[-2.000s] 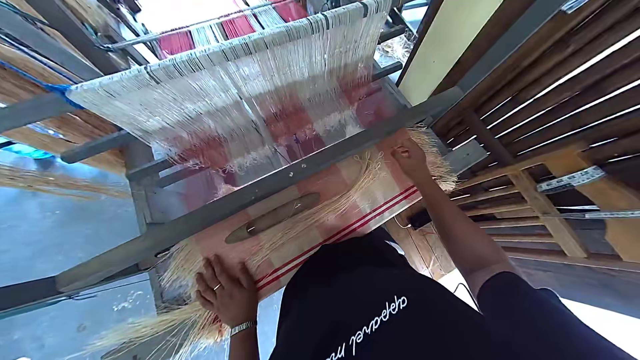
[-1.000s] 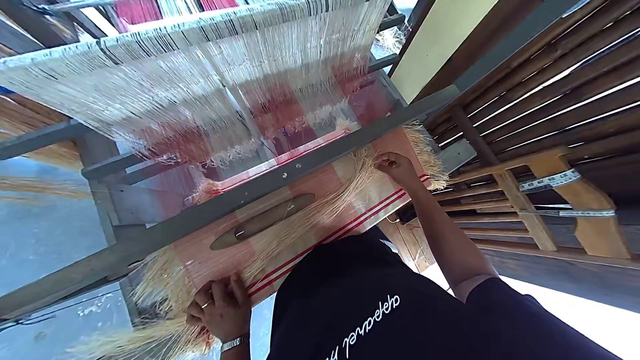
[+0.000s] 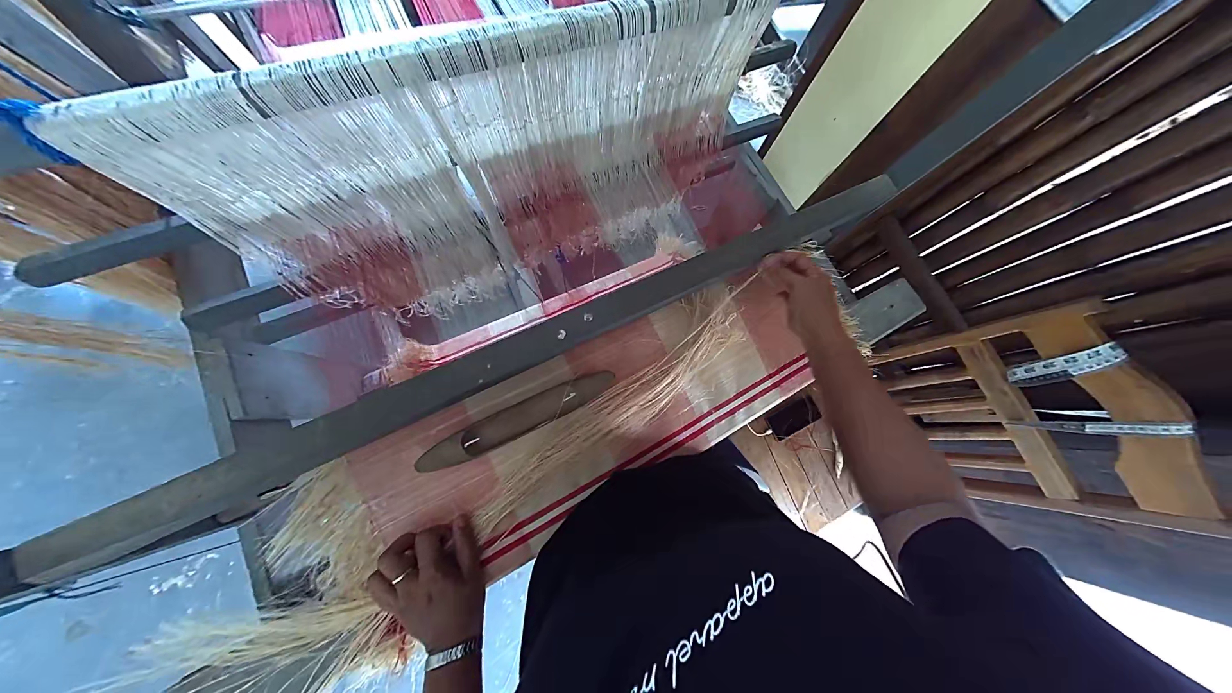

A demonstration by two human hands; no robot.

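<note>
A wooden loom holds woven cloth in pale and pink bands with red stripes along its near edge. My left hand rests at the cloth's left edge, fingers bent beside loose straw-coloured fibres; whether it grips any is unclear. My right hand is at the right end, below the beater bar, with thumb and fingertips pinched on the end of a thin fibre. A bundle of fibres lies slantwise over the cloth between the hands. Near it a wooden boat shuttle lies on the cloth.
White and pink warp threads pass through string heddles beyond the beater bar. A slatted wooden wall stands at the right, with a wooden frame wrapped in measuring tape. More straw-coloured fibres hang at the far left.
The view has shifted. My right hand has stayed near the right end of the cloth. My left hand has stayed at the left edge, its fingers shifting slightly. The shuttle still lies on the cloth.
</note>
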